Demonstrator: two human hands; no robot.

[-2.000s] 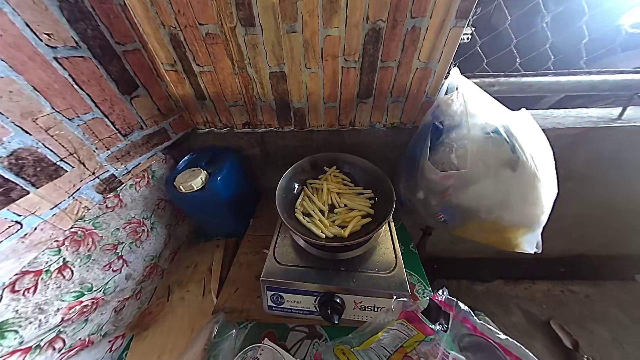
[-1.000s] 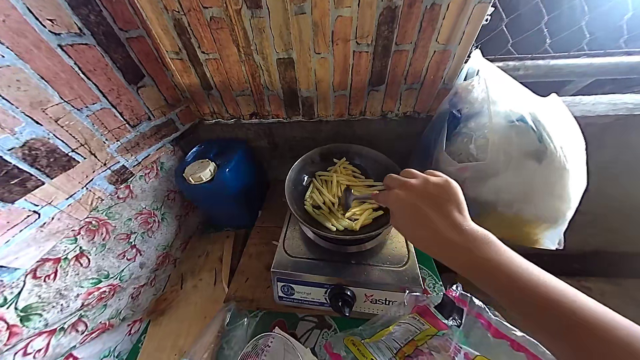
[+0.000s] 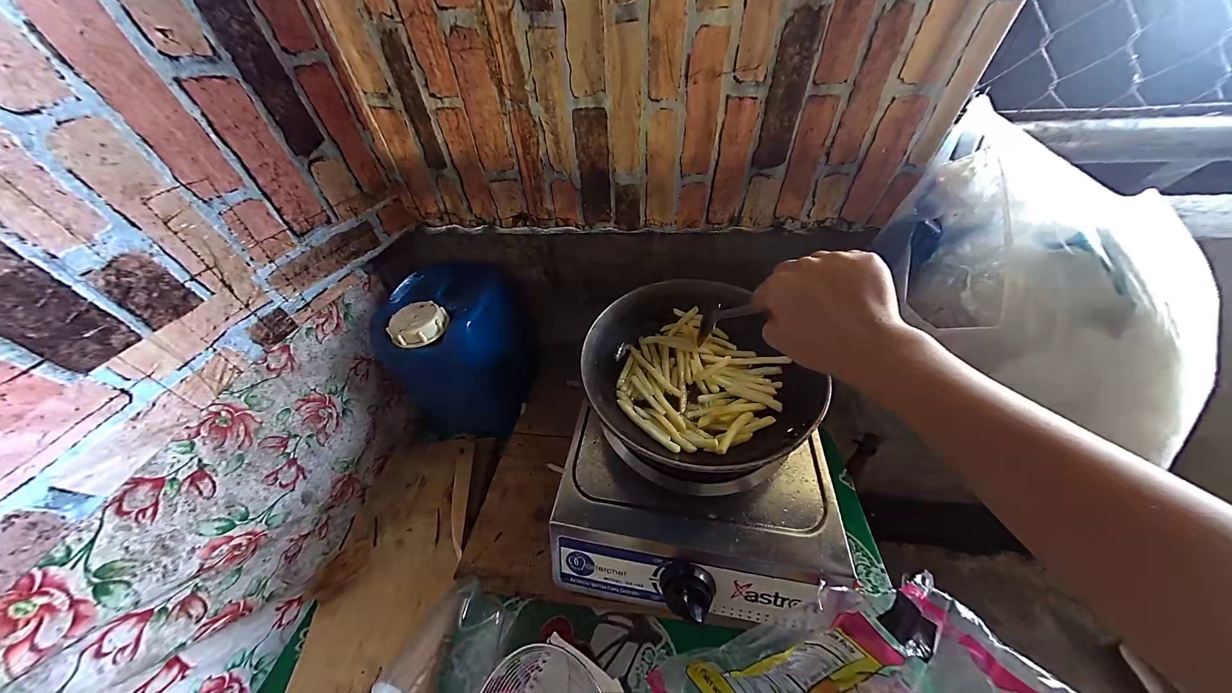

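Note:
My right hand (image 3: 830,306) is closed around the handle of a metal utensil (image 3: 717,316), probably a spoon or fork, at the upper right rim of a dark wok (image 3: 604,361). The utensil's end rests among the pale yellow potato strips (image 3: 695,380) inside, partly hidden by them. Under the wok is a single-burner Astron gas stove (image 3: 703,534) with a black knob (image 3: 686,591) at its front. My left hand is out of view.
A blue plastic jerrycan (image 3: 452,356) stands left of the wok by the brick-patterned wall (image 3: 626,106). A bulging plastic bag (image 3: 1078,318) is at right. Opened plastic packaging (image 3: 828,654) and a round strainer-like item (image 3: 544,669) lie in front of the stove.
My right hand has come in from the right with the utensil, absent two seconds ago. Since one second ago the utensil's end has moved toward the wok's far side.

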